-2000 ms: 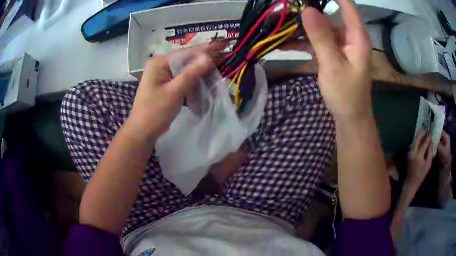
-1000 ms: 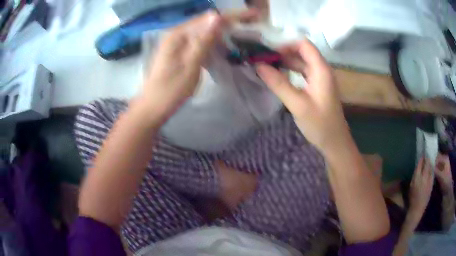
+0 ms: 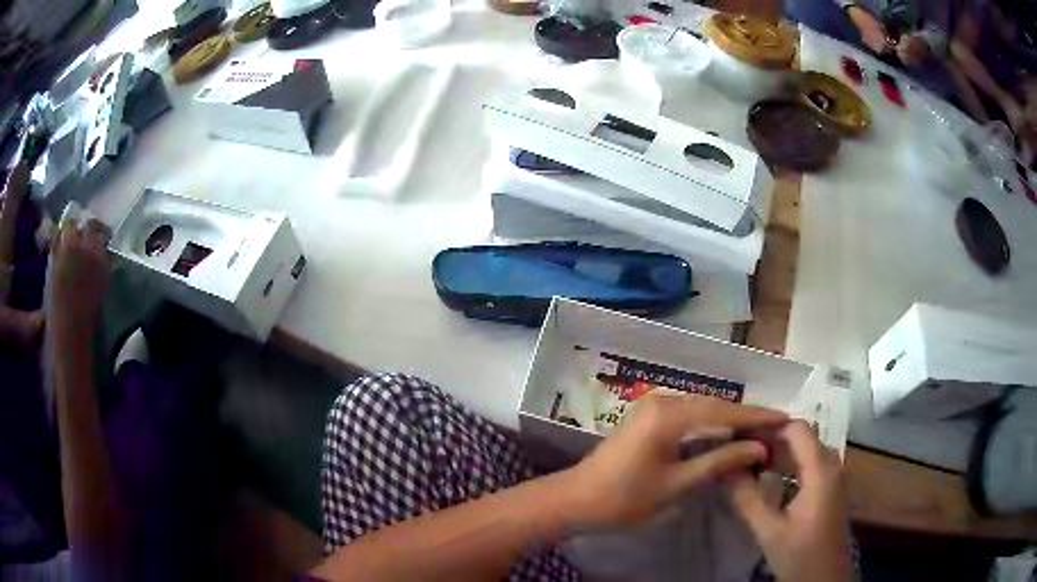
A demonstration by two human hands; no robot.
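My left hand [image 3: 654, 455] and right hand [image 3: 802, 495] meet over the near right corner of an open white retail box [image 3: 542, 370]. The fingers of both close on a small dark and red item [image 3: 753, 452], mostly hidden; I cannot tell if it is the wires. A pale, milky bag [image 3: 671, 540] shows blurred below the hands. A dark red and white printed leaflet [image 3: 671, 381] lies in the box. A mirror dash cam [image 3: 563, 276] with blue glass face up lies just behind the box.
White box inserts [image 3: 637, 148] are stacked behind the dash cam. Another open box [image 3: 256, 273] and a white carton [image 3: 267, 102] stand left. A closed white box [image 3: 932, 358] stands right. Tubs and brown-yellow rings [image 3: 751, 40] lie at the back. Another person's arm [image 3: 74, 341] is at left.
The view has swung to show more of the table. The wires, plainly seen two seconds ago, are no longer clearly visible. My hands have come close together.
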